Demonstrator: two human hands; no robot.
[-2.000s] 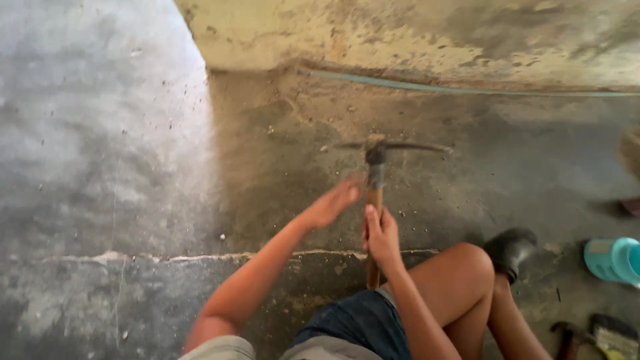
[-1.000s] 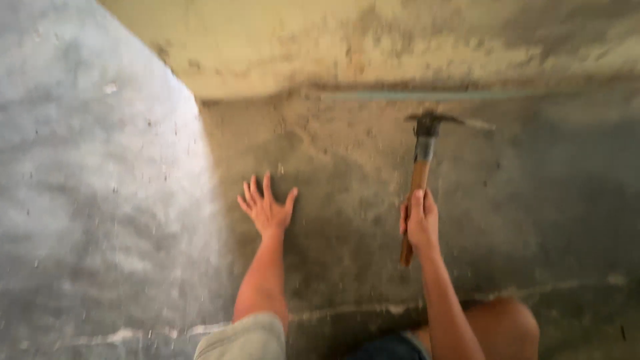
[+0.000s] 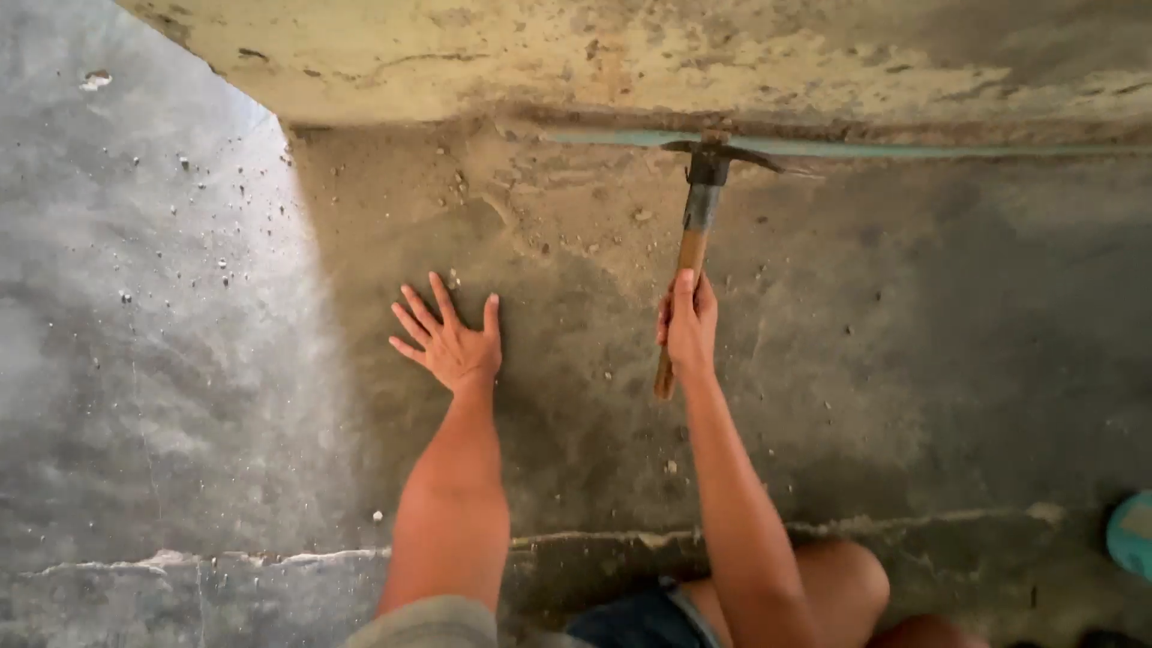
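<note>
My left hand [image 3: 459, 346] rests palm down on the concrete floor [image 3: 576, 423], fingers spread, holding nothing. To its right, my right hand [image 3: 691, 328] grips the wooden handle of a small pickaxe [image 3: 695, 243], with the handle's butt sticking out below the fist. The pick's dark metal head lies at the foot of the wall, over a pale blue-green strip [image 3: 837, 147] that runs along the wall base. Whether the head touches the strip I cannot tell.
A stained yellow wall [image 3: 405, 63] crosses the top, its corner at upper left. Loose grit and crumbs [image 3: 540, 243] lie on the floor. A cracked joint [image 3: 585, 536] runs across below my hands. Part of a turquoise container [image 3: 1132, 535] shows at the right edge.
Two seconds ago my left hand was raised near the pick; it has since gone to the floor, where it stays. My right hand has moved the pick toward the wall base.
</note>
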